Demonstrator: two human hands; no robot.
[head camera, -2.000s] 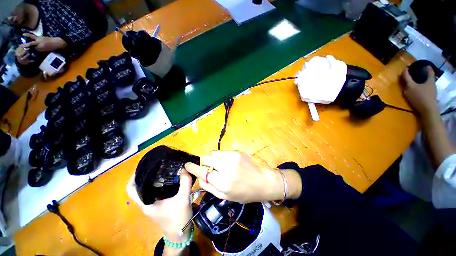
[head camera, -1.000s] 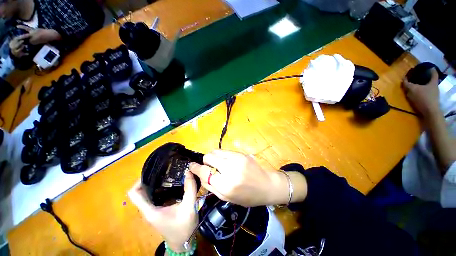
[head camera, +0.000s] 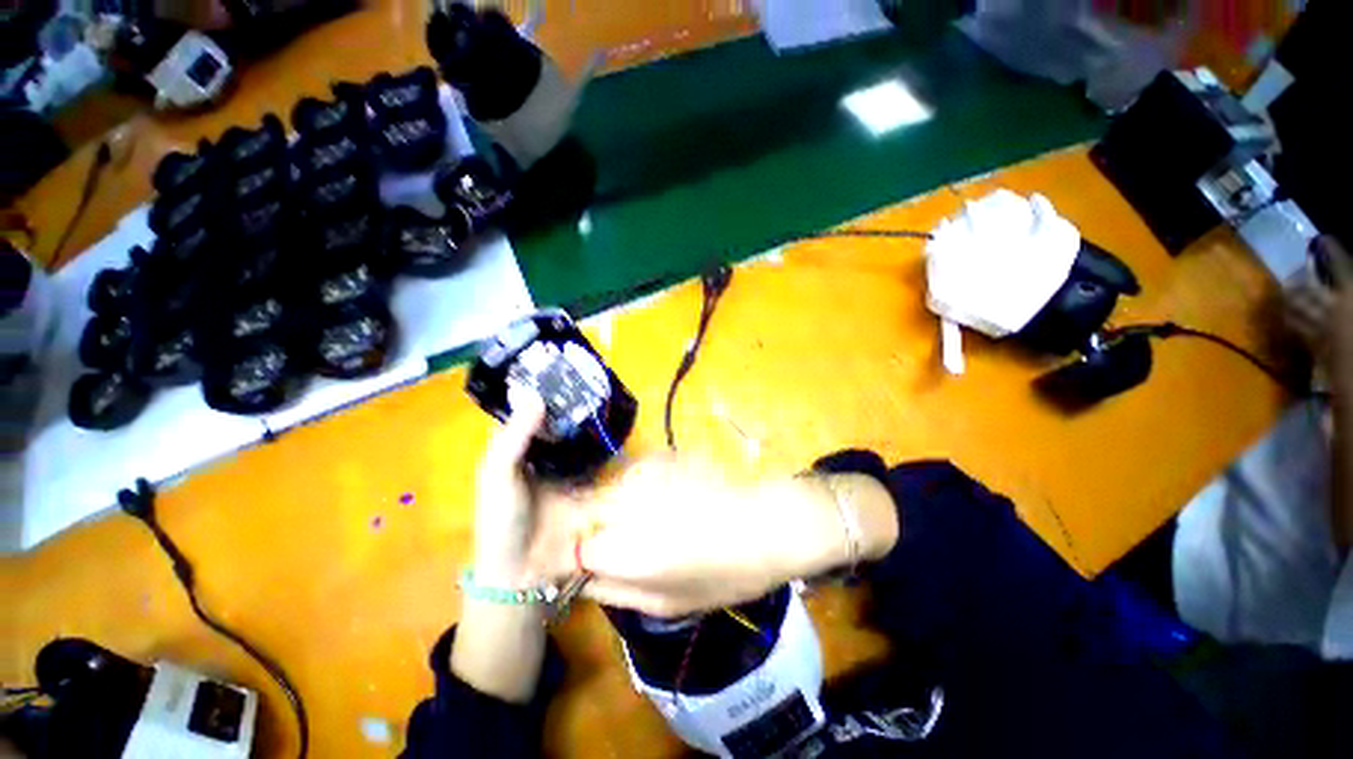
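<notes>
My left hand (head camera: 517, 497), with a green bead bracelet, grips a black camera head shell (head camera: 606, 389), raised above the bench. A pale, shiny plate shows inside it, with a blue wire at its lower right. My right hand (head camera: 690, 531) is blurred and lies just below the shell, over the open camera base housing. Its fingertips overlap my left wrist area, and what they hold is hidden. The white base housing (head camera: 794, 663) has a black interior with red and yellow wires, and a dark panel at its lower front.
Rows of black head units (head camera: 255, 312) lie on a white sheet (head camera: 82, 482) at left. A white camera (head camera: 1002, 260) and black cords lie at right. A white unit (head camera: 178, 715) is at lower left. A green strip (head camera: 742, 200) runs behind. Another person's arm (head camera: 1306, 334) is at right.
The view has shifted. The shell has turned, so its pale plate now shows, and sits farther from the base. My right hand has moved off the shell's inside to below it.
</notes>
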